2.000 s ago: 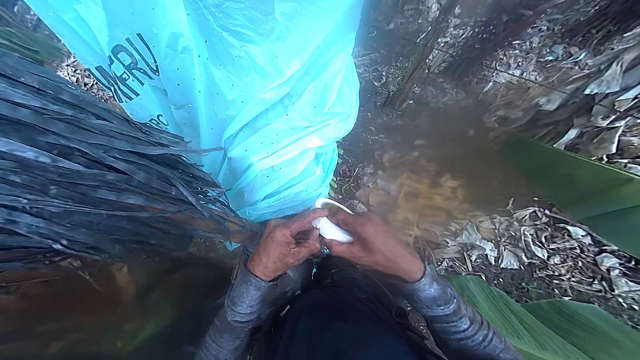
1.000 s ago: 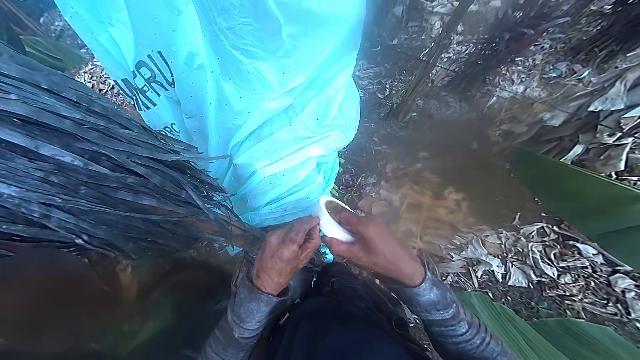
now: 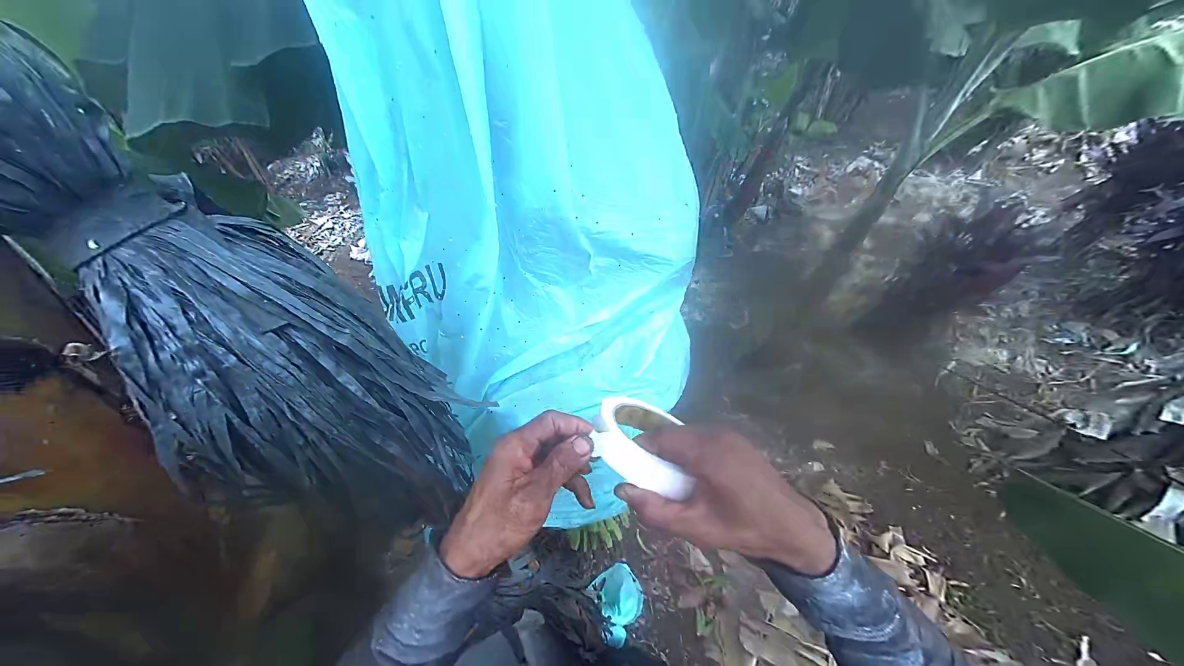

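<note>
My right hand grips a roll of white tape by its ring, in front of the lower part of a blue plastic bag. At the roll's left side, the thumb and index finger of my left hand pinch the tape's end. The bag hangs tall and full, bears dark printed writing, and shows green banana tips at its open bottom. Left of it is a bundle of dark plastic strips, bound near the top, its loose ends reaching close to my left wrist.
A brown banana trunk stands at the left. Dry leaves litter the soil at the right, with a green leaf at the right edge. A small piece of blue plastic lies low, below my hands. Large banana leaves hang behind.
The view has tilted up, showing more of the strip bundle and background. The tape roll, mostly covered by my fingers two seconds ago, now shows its open ring.
</note>
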